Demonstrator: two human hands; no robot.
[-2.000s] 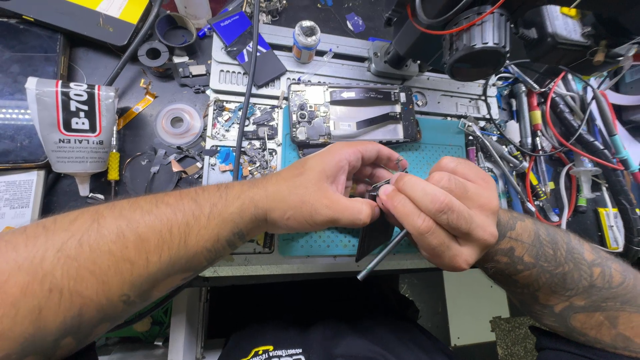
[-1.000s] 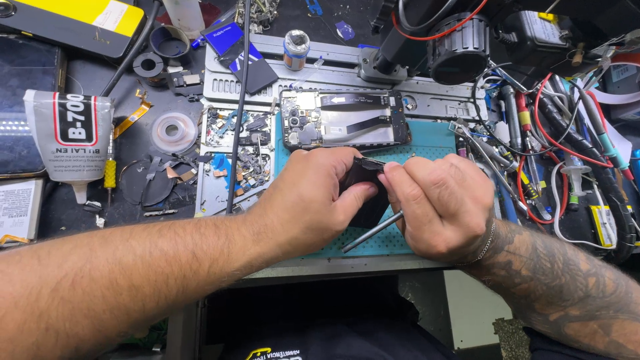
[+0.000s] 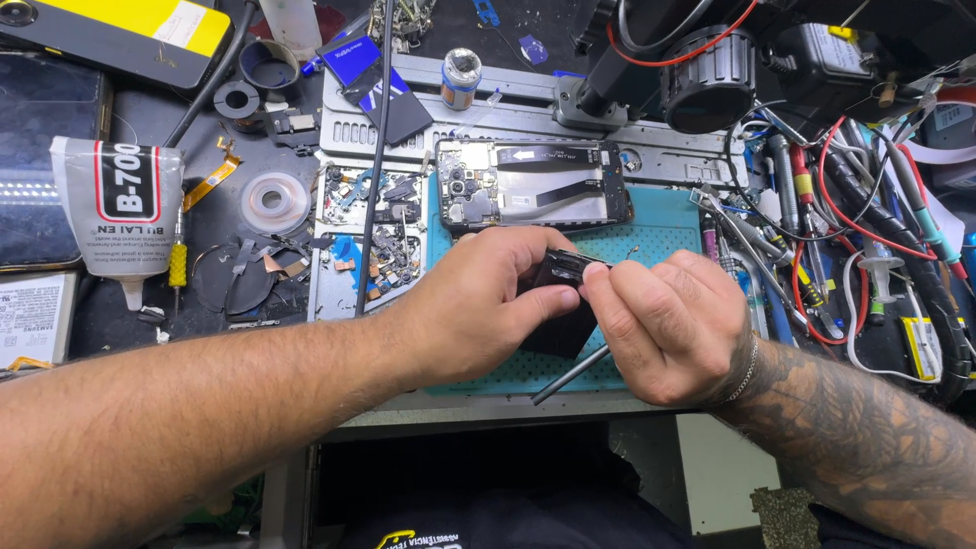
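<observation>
My left hand (image 3: pixel 496 305) grips a flat black part (image 3: pixel 560 324), probably a phone battery, by its upper end, where a narrow black edge shows. My right hand (image 3: pixel 671 328) pinches that same end with thumb and forefinger. A thin grey rod-like tool (image 3: pixel 572 375), its upper part hidden by the fingers, lies in the right hand and points down to the left. Both hands are over a teal perforated mat (image 3: pixel 663 217). Just beyond them an opened smartphone (image 3: pixel 534 183) lies across the mat's far edge, with its circuit board and two black flex cables showing.
A tray of small phone parts (image 3: pixel 374 229), a tape roll (image 3: pixel 276 202) and an adhesive tube (image 3: pixel 118 210) lie on the left. Behind the phone stands a small jar (image 3: pixel 460 78) on a metal holder (image 3: pixel 526 99). Cables and hand tools (image 3: pixel 808 198) crowd the right side.
Since two seconds ago, the black part has tilted so that more of its flat face shows. Both hands still grip it, and the tool remains in my right hand.
</observation>
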